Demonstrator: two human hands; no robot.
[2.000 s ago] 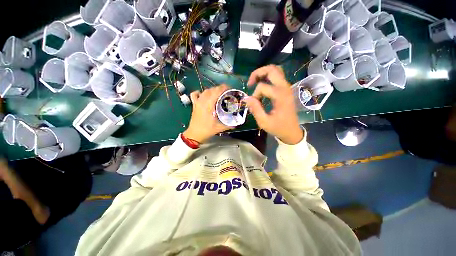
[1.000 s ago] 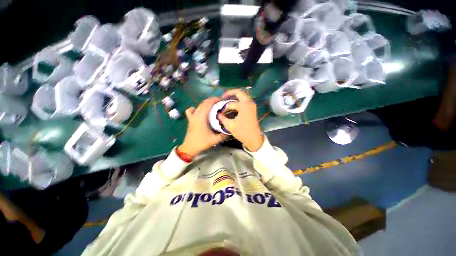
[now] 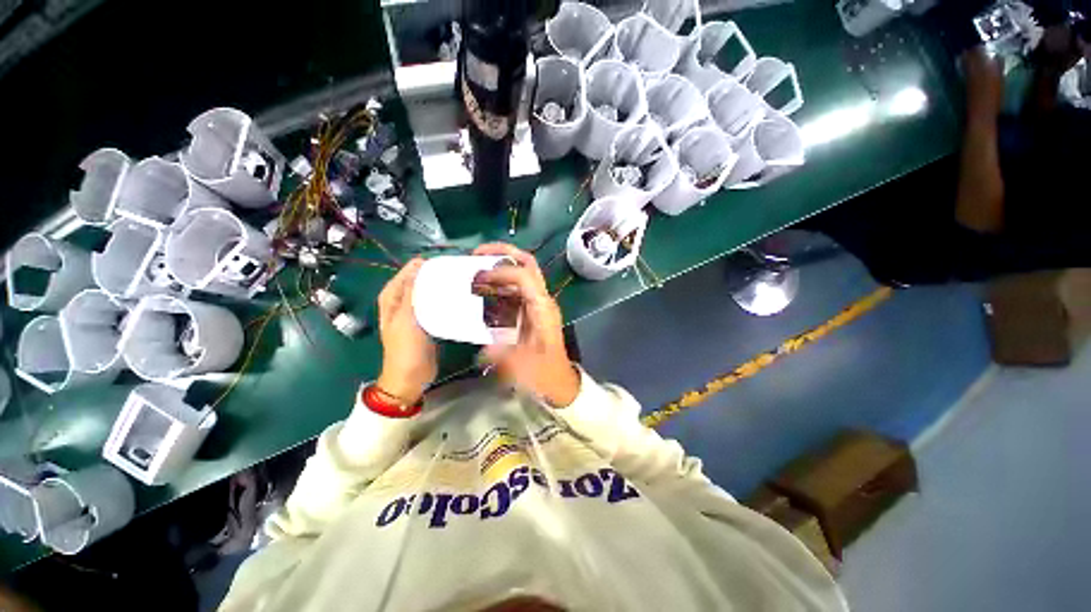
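Observation:
A white plastic housing (image 3: 448,298) is held in front of my chest at the bench edge, lying on its side with its squarish open end to the right. My left hand (image 3: 404,334) grips its left side. My right hand (image 3: 535,325) is at the open end, fingers around the frame and partly over the opening. What sits inside the housing is hidden by the fingers and shadow.
Housings (image 3: 158,255) stand on the left, beside a pile of wired components (image 3: 325,197). The black electric screwdriver (image 3: 492,108) hangs before the screw feeder (image 3: 428,81). More housings (image 3: 652,105) cluster right. Another person's arm (image 3: 981,150) is at far right.
The housing has turned from its round opening facing up to lying sideways. My right hand has moved from inside the opening to the frame end. The view has swung right.

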